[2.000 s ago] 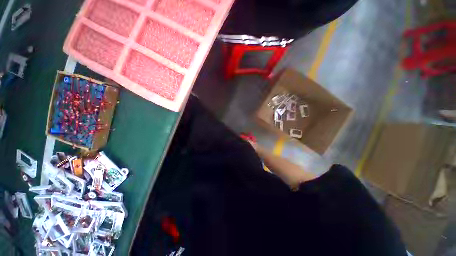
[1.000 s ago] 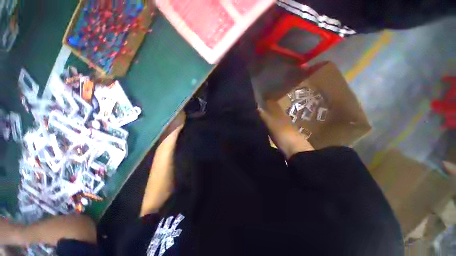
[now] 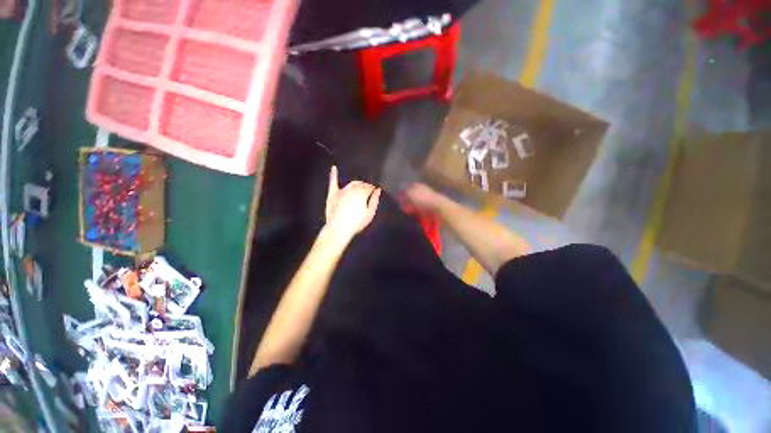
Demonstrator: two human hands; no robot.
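My left hand [image 3: 353, 207] is over my dark clothing, right of the bench edge, with one finger pointing up and the others partly curled; no object shows in it. My right hand [image 3: 416, 200] is small and blurred beside a red stool part [image 3: 429, 228]; its fingers and any grip cannot be made out. White plastic housings [image 3: 152, 355] lie heaped on the green bench [image 3: 211, 220], some with green boards or orange parts. Above them is a shallow box [image 3: 154, 203] of blue-and-red components. Neither hand touches the heap or box.
A pink compartment tray [image 3: 249, 139] lies at the upper bench edge. Several housings lie farther left. A red stool [image 3: 412, 72] and an open carton [image 3: 554, 165] with white housings stand beyond my hands. Another brown carton [image 3: 719, 203] is at right. A person's dark clothing shows at the top.
The view shifted down and back up. My left hand, hidden within the dark area a second ago, now shows higher up with fingers visible. A forearm over the heap has left the view.
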